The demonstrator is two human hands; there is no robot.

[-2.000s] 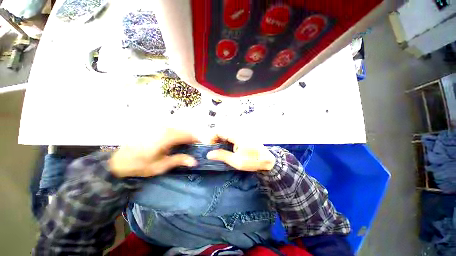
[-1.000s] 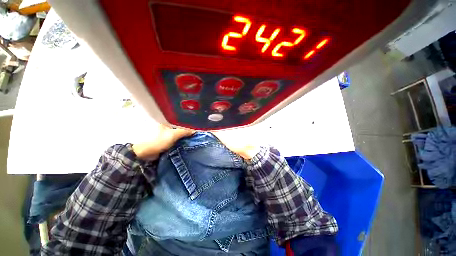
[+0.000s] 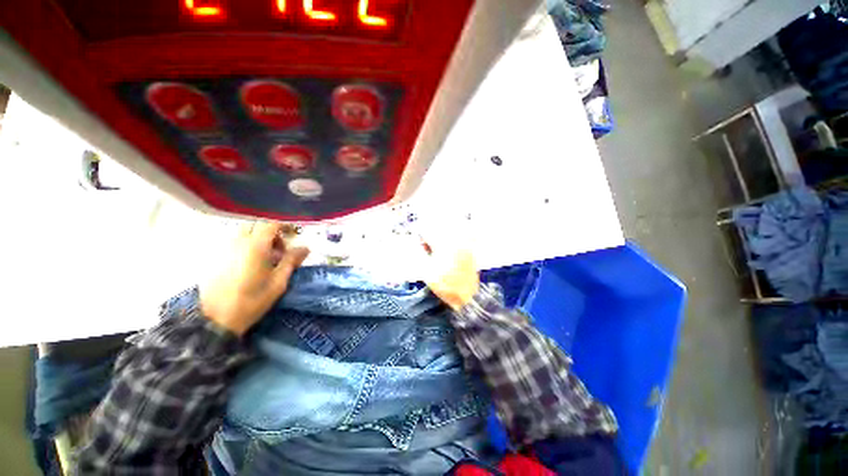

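Note:
Blue denim jeans lie bunched on the lap, their upper edge against the table's near edge below the machine. My left hand is at the table edge left of the jeans' top, over the button pile under the machine head, thumb and fingertips close together. Whether it pinches a button is too small to tell. My right hand is at the table edge right of the jeans' top, blurred by glare, its fingertips on the white table near small dark bits. The machine's tips are hidden behind its head.
The large white and red machine head with lit red digits looms over the white table. A blue bin stands right of the lap. Denim hangs on a rack at far right. A dark curved item lies at left.
The jeans' top has dropped from under the machine head and flattened. My left hand has moved left and off it; my right hand reaches onto the table. The view has shifted and the last digit changed.

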